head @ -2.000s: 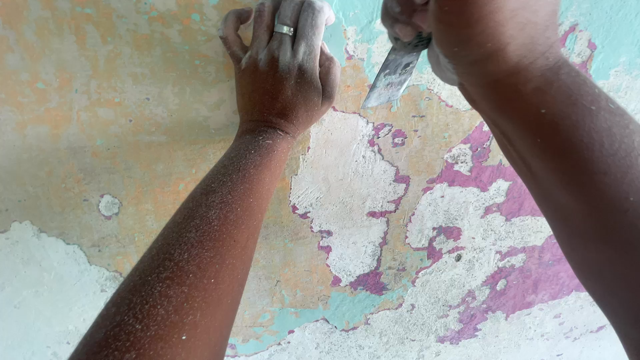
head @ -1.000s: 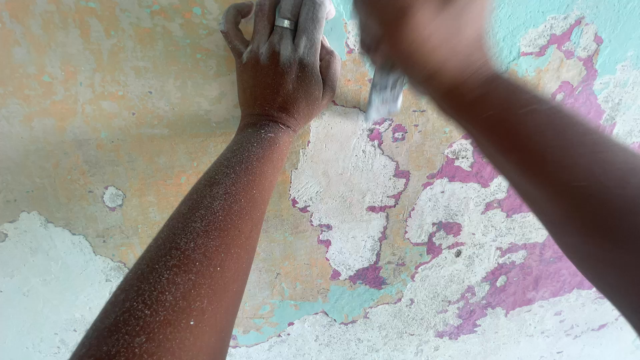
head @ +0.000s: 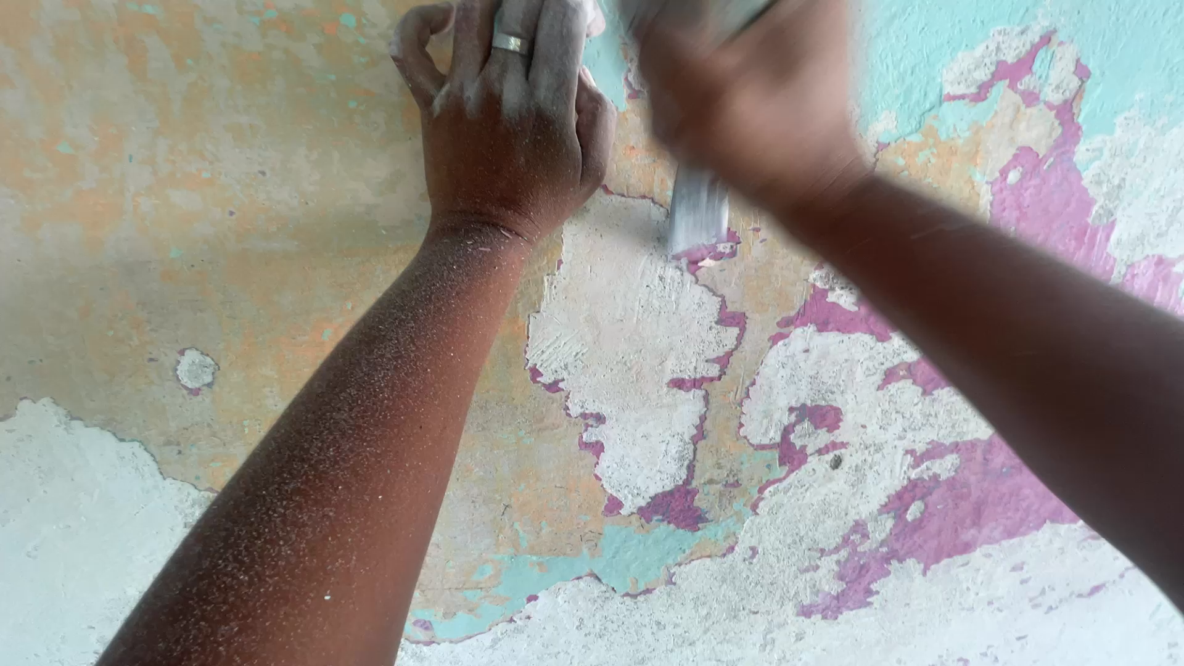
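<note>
My left hand [head: 509, 120], dusty and wearing a metal ring [head: 511, 43], rests against the painted wall [head: 305, 213] at the top centre; its fingertips run up to the frame's top edge and it holds no object that I can see. To its right my right hand [head: 754, 102], blurred by motion, is closed around a tool. The flat metal scraper blade [head: 699, 211] points down from that hand. Its tip lies at the upper right edge of a bare white plaster patch [head: 638, 305], by a bit of purple paint [head: 717, 248].
Orange, turquoise and purple paint layers with ragged edges cover the wall. A wide whitish area [head: 832, 527] spreads over the lower right, with a small dark hole [head: 836, 461] in it. Another pale area [head: 74, 536] lies at the lower left.
The scraper blade, tilted and above the white patch two seconds ago, now points nearly straight down at the patch's right edge. The left hand has stayed in place.
</note>
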